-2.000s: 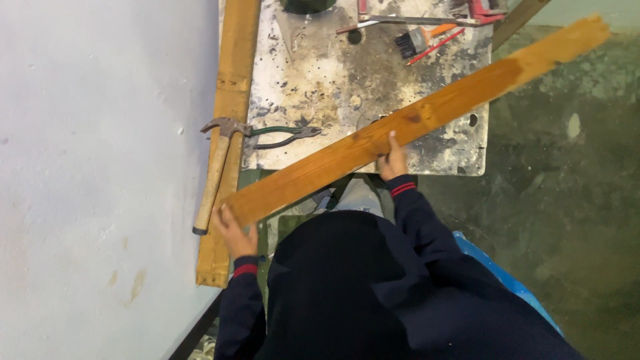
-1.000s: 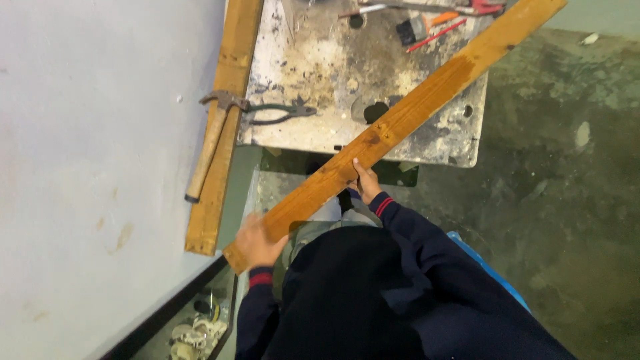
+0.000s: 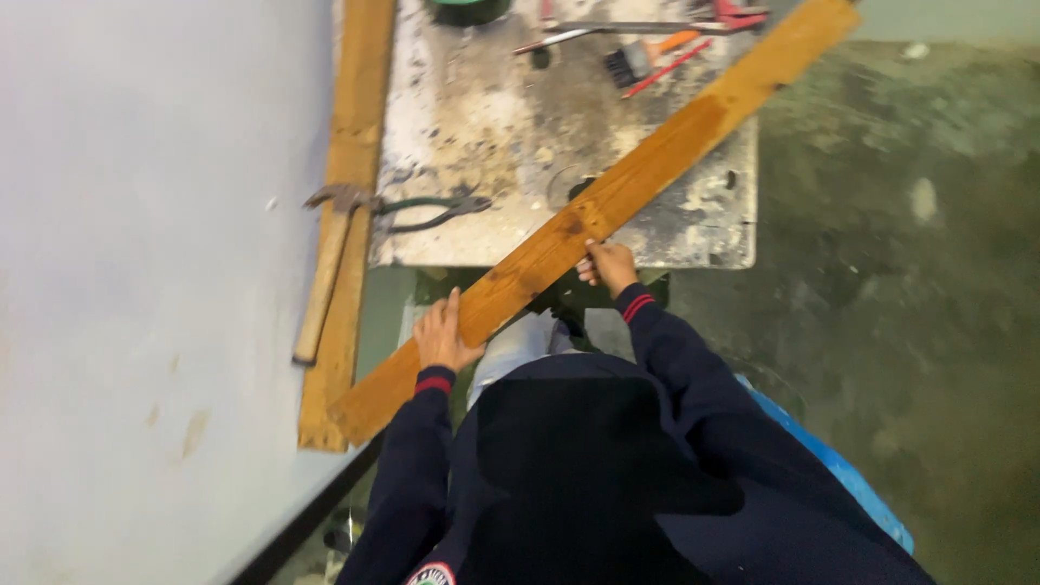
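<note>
A long wooden board [image 3: 650, 166] slants from the lower left to the upper right, across the near edge of a paint-stained worktable [image 3: 471, 97]. My left hand [image 3: 443, 335] grips it in its lower part, thumb and fingers at its edges. Higher up, my right hand [image 3: 608, 266] holds its lower edge, with the thumb on the face. A second board [image 3: 353, 106] lies along the wall at the left, and a claw hammer [image 3: 327, 284] with a wooden handle rests on it. Beside the hammer head are pliers [image 3: 431, 211] with dark green handles, jaws toward the right.
Toward the table's far side lie a paintbrush [image 3: 642, 61], a red pencil [image 3: 668, 69], a hacksaw [image 3: 634, 28] and a green container [image 3: 467, 10]. The pale wall [image 3: 162, 244] bounds the left. A blue object [image 3: 845, 471] is at the lower right, on the floor side.
My left hand has moved up along the board from near its lower end. The board's lower end now overlaps the foot of the board by the wall.
</note>
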